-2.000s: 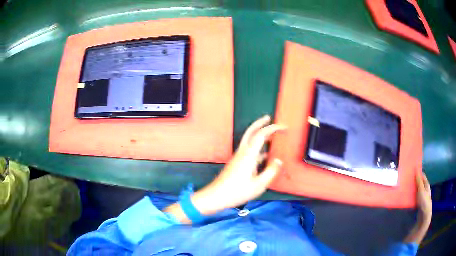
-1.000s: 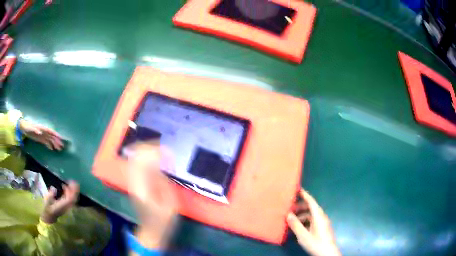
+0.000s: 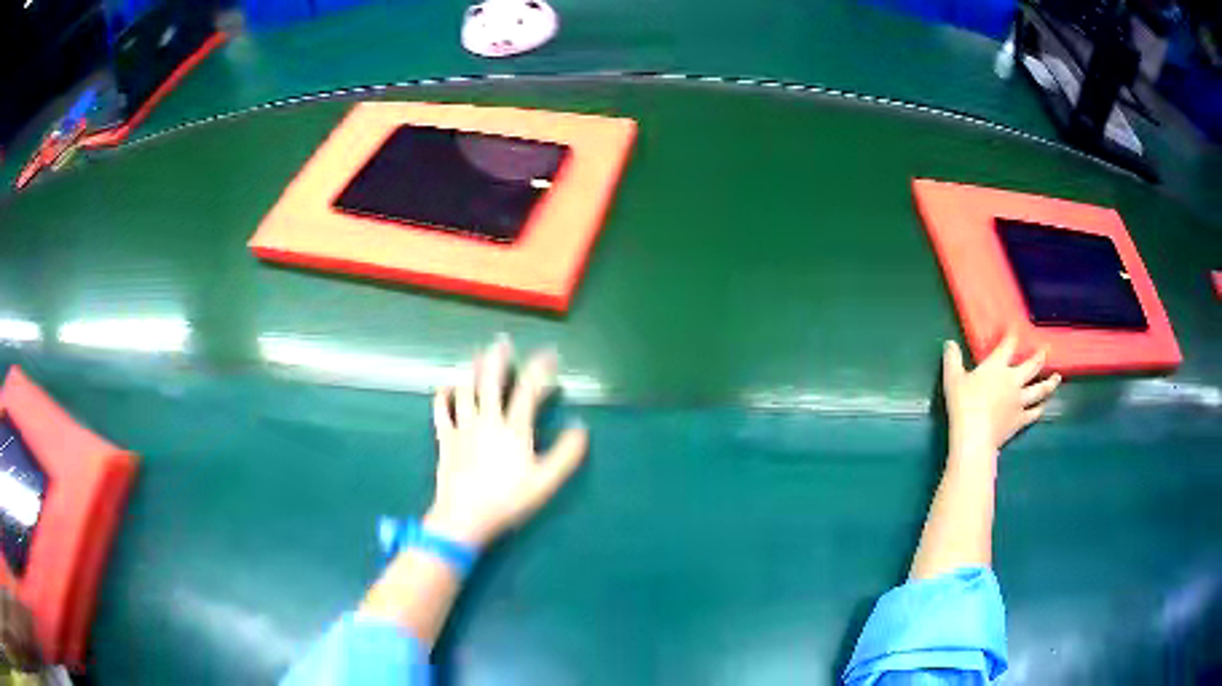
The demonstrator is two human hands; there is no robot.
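Note:
My right hand reaches forward, its fingertips at the near edge of the right foam tray, which carries a dark-screened tablet. My left hand is spread over the green bench, fingers apart and holding nothing, a little blurred, with a blue band on the wrist. In front of it lies another foam tray with a dark tablet; a small pale tab shows at that tablet's right edge. I cannot tell whether my right fingers press on the tray.
A third foam tray with a tablet is cut off at the left edge. The glossy green bench runs across the view. A round white object is at the back, and dark equipment stands at the back right.
The view has turned to the right and outward. My hands have left the lit tablet's tray; my right hand is now at another tray, and my left hand is over the bench.

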